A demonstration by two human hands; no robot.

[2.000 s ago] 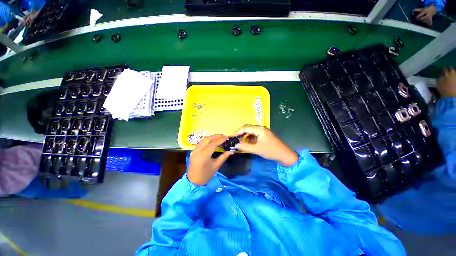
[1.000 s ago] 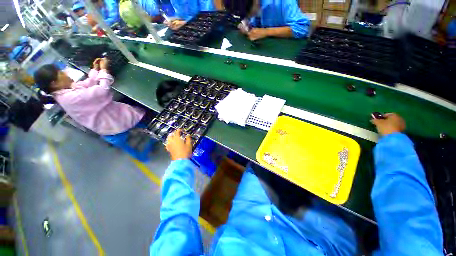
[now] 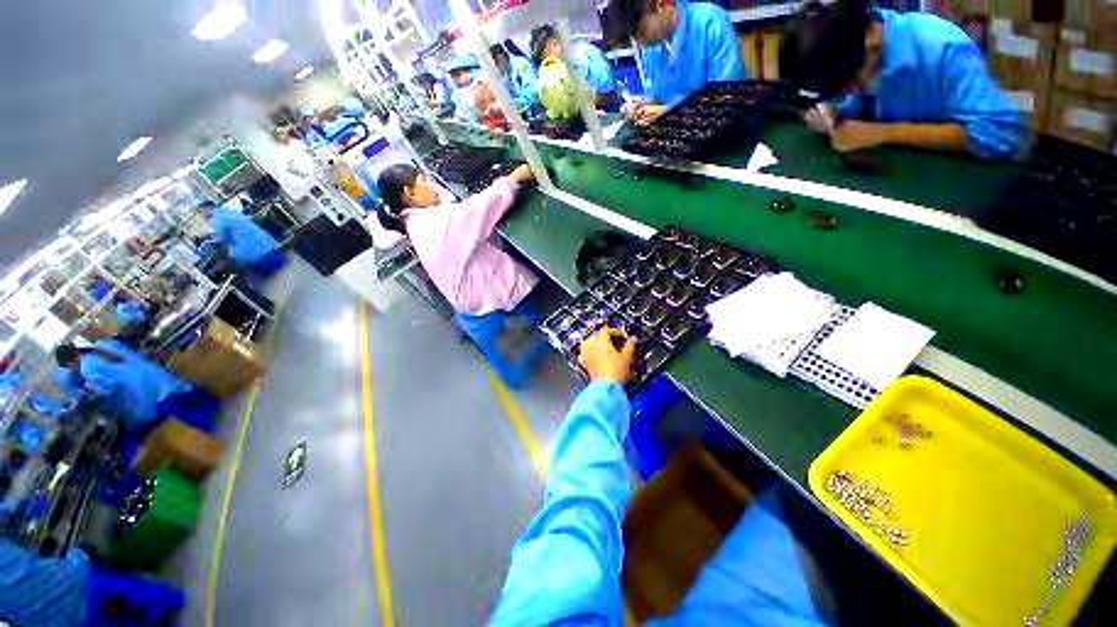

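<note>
My left hand (image 3: 609,356) is at the near edge of the black blister tray (image 3: 671,289), fingers bent over a pocket on a dark device housing (image 3: 619,337). Dark housings fill many of the tray's pockets. My right hand is out of the picture. The yellow parts tray (image 3: 968,502) lies at the lower right, with small pale parts (image 3: 867,508) in loose piles along its left and right sides. White sheets (image 3: 772,321) and a dotted sheet (image 3: 838,364) lie between the two trays.
The green conveyor belt (image 3: 931,276) carries several dark units beyond the bench. A person in a pink smock (image 3: 459,251) sits to the left. People in blue work across the belt. A blue bin (image 3: 655,423) and cardboard box (image 3: 680,527) are below the bench.
The view has swung left. My hands have parted from the dark unit held over the yellow tray; my left reached the blister tray, my right went to the belt and has left the picture.
</note>
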